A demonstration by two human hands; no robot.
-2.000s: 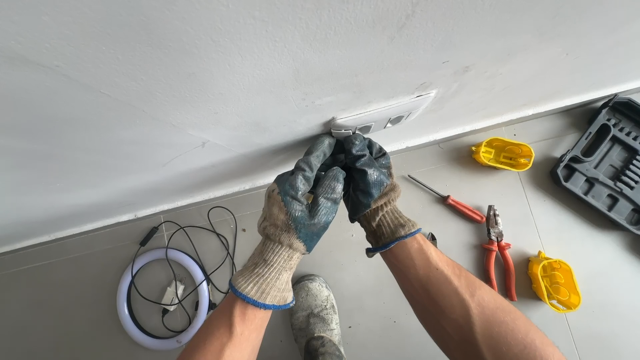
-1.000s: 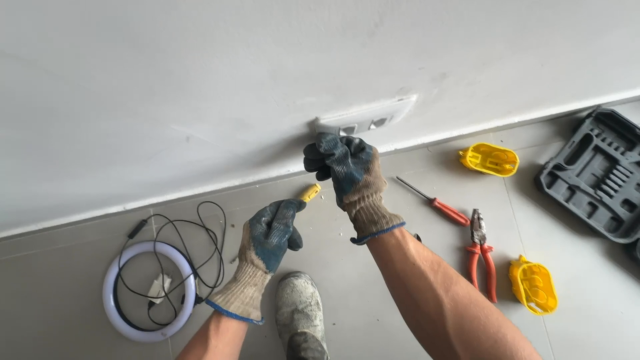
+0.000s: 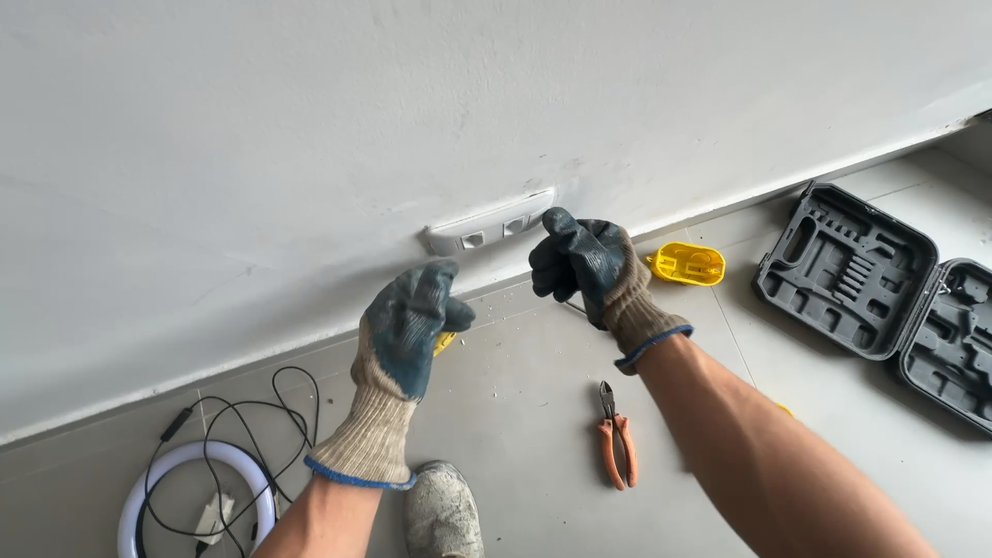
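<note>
A white wall outlet plate [image 3: 490,225] with two square sockets sits low on the wall, tilted in the view. My left hand [image 3: 411,329], in a grey-blue coated knit glove, is below its left end. A small yellow object [image 3: 444,343], mostly hidden, shows beneath the curled fingers and seems to be held by them. My right hand [image 3: 585,263], gloved alike, is at the plate's right end with thumb and fingers curled; whether it grips anything is not visible. Part of a metal shaft [image 3: 575,308] shows beneath it.
Orange-handled diagonal cutters [image 3: 618,446] lie on the tile floor. Farther right are a yellow electrical box [image 3: 687,263] and an open black tool case [image 3: 852,271]. A ring light [image 3: 136,496] with tangled black cable [image 3: 232,403] lies at left. My dusty shoe [image 3: 443,508] stands below.
My hands were together at the plate two seconds ago and are now apart. The right hand has moved from the plate's left end to its right end. The left has risen nearer the plate.
</note>
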